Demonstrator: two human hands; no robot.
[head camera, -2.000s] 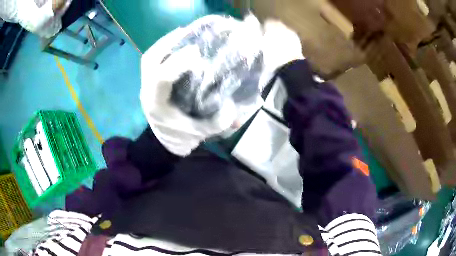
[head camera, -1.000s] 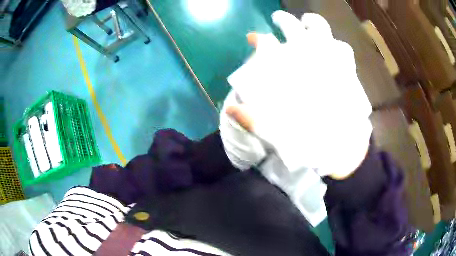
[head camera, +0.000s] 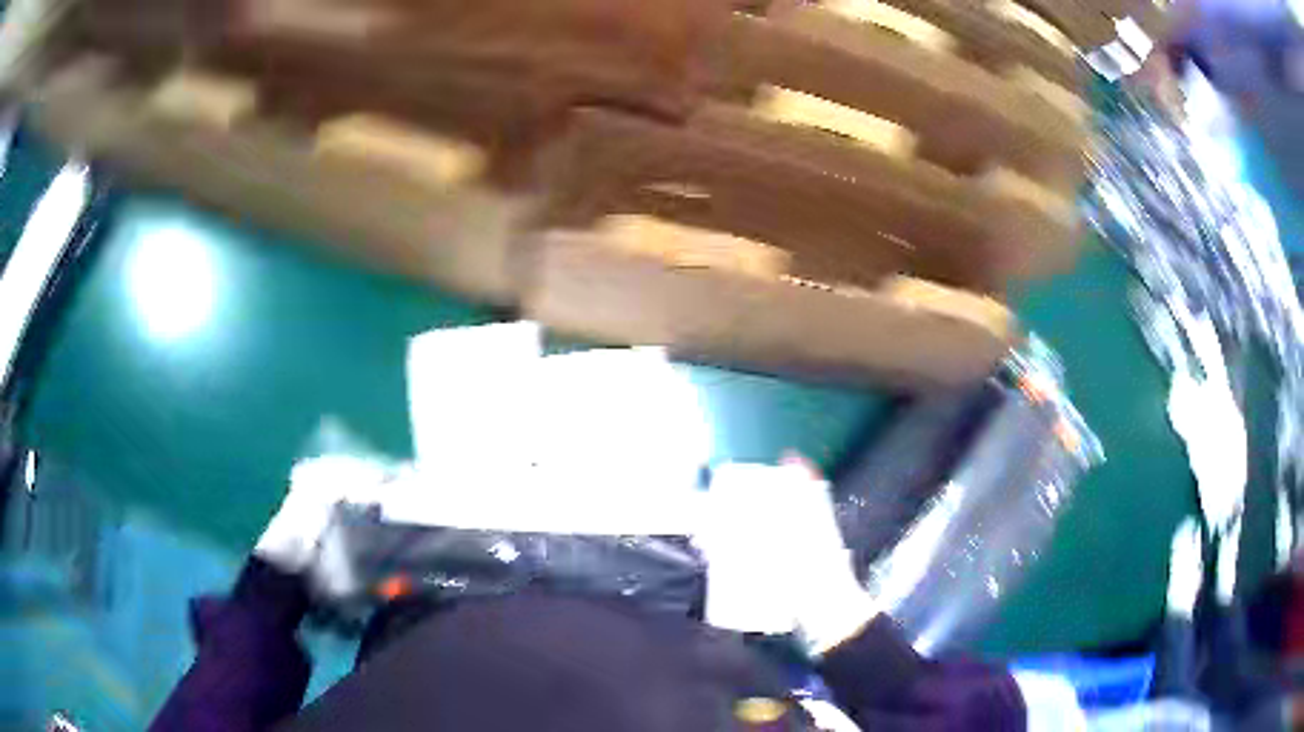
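Observation:
A long dark bagged unit (head camera: 529, 562) lies across the front of me, close to my body, with an orange spot near its left end. My left hand (head camera: 308, 518), in a white glove, is at the unit's left end and grips it. My right hand (head camera: 827, 572), also in a white glove, holds a white foam end cap (head camera: 751, 551) at the unit's right end. More white foam blocks (head camera: 475, 393) stand just behind the unit; they are overexposed, so their edges merge. The picture is blurred and the fingers are unclear.
Brown cartons (head camera: 687, 300) with pale flap tabs stand in rows across the back of the green table (head camera: 272, 372). Dark bagged parts (head camera: 987, 501) with orange tags lie at the right. A heap of silvery bagged accessories (head camera: 1180, 215) is at the far right.
The view has swung from the floor and green crate to the table and cartons. My hands, earlier together around white pieces, are now apart at the two ends of the dark bagged unit.

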